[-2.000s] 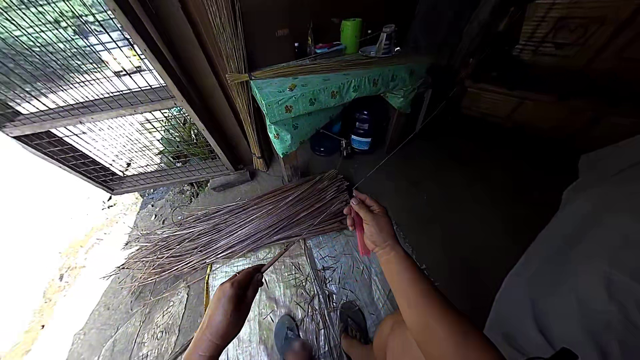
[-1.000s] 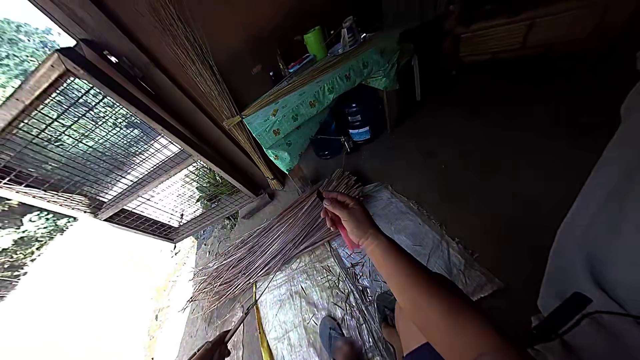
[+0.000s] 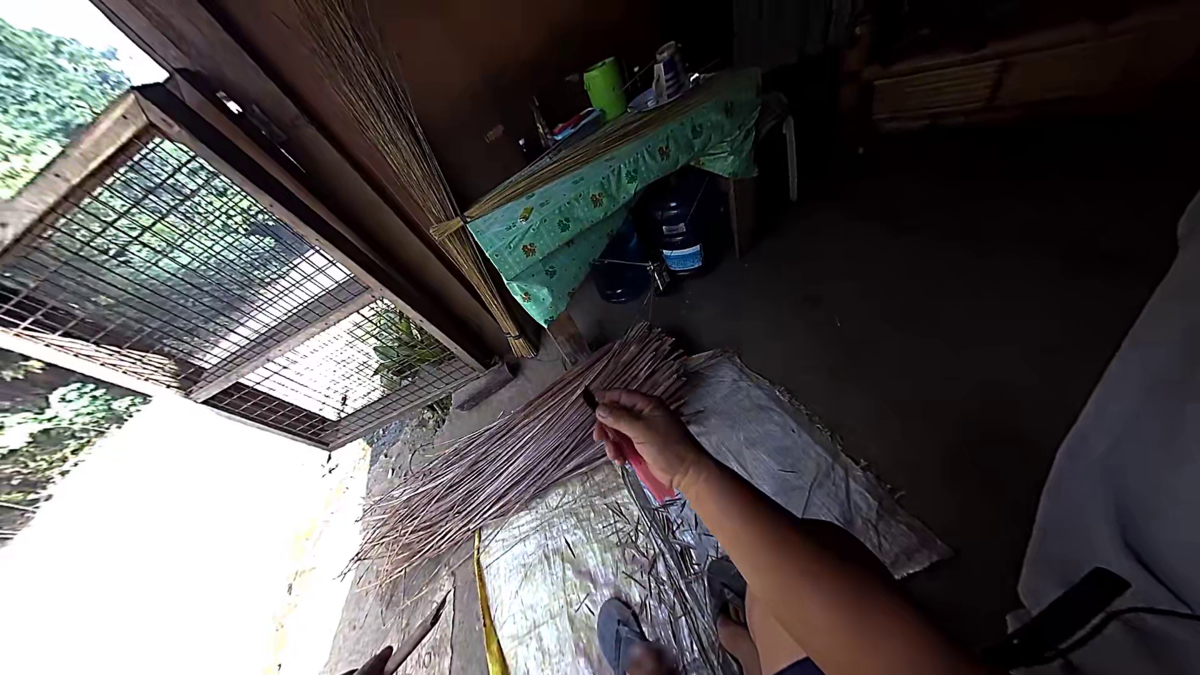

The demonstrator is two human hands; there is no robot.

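Observation:
My right hand [image 3: 647,436] is closed around a red handle [image 3: 649,473], with a small dark tip showing above the fingers; the rest of the tool is hidden. Beneath and beyond it lies a large bundle of thin brown sticks [image 3: 534,445], spread out on the floor. At the bottom edge, only a part of my left hand [image 3: 373,662] shows, with a thin dark stick [image 3: 422,630] rising from it. Cut scraps [image 3: 647,553] are strewn over the plastic sheet [image 3: 544,562] near my feet.
A table with a green patterned cloth [image 3: 581,220] stands ahead, with a green container [image 3: 606,89] on top and blue water jugs [image 3: 680,225] underneath. Tied upright sticks [image 3: 403,131] lean beside a wire-mesh door [image 3: 225,272] at the left. Grey fabric [image 3: 1125,450] hangs at the right.
My left hand has gone down and left, toward the bottom edge, with a thin stick still at it. The right hand keeps the red handle. The view has swung left.

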